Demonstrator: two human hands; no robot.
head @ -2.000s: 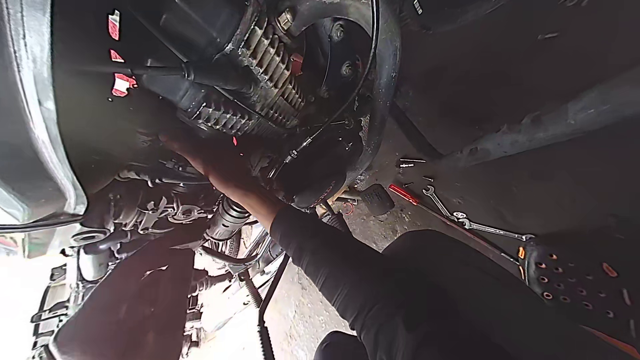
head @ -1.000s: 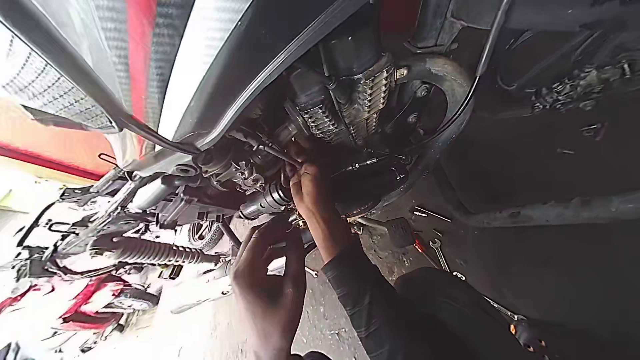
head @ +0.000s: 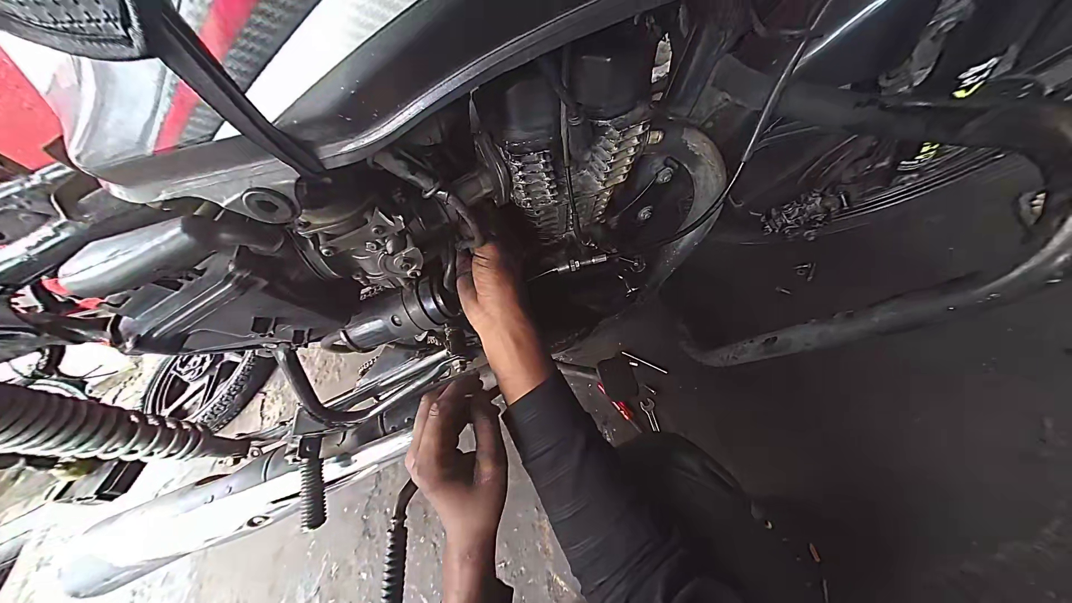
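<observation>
Beside the finned engine cylinder (head: 578, 176) of a motorcycle, my right hand (head: 494, 289) reaches up behind a curved black hose (head: 462, 219); its fingertips are hidden, so its grip cannot be told. To its left sits the metal carburetor (head: 389, 255), above a black cylindrical part with a ring (head: 423, 306). My left hand (head: 459, 444) is lower, palm side partly in view, with thumb and fingertips brought up near a small metal fitting (head: 456, 360). Whether they hold it is not clear. A cable with a metal adjuster (head: 582, 264) runs right of my right hand.
A chrome exhaust pipe (head: 201, 519), a ribbed foot peg (head: 312, 494) and a kickstart-like lever with ribbed rubber (head: 394, 544) are at the lower left. On the floor at right lie a wrench (head: 649, 414) and a red-handled tool (head: 620, 405). A crash bar (head: 804, 335) crosses the right side.
Two seconds ago only one hand was in view, by the engine; my left hand has since come in below it. My right hand stays among the engine parts. The view has shifted and turned strongly.
</observation>
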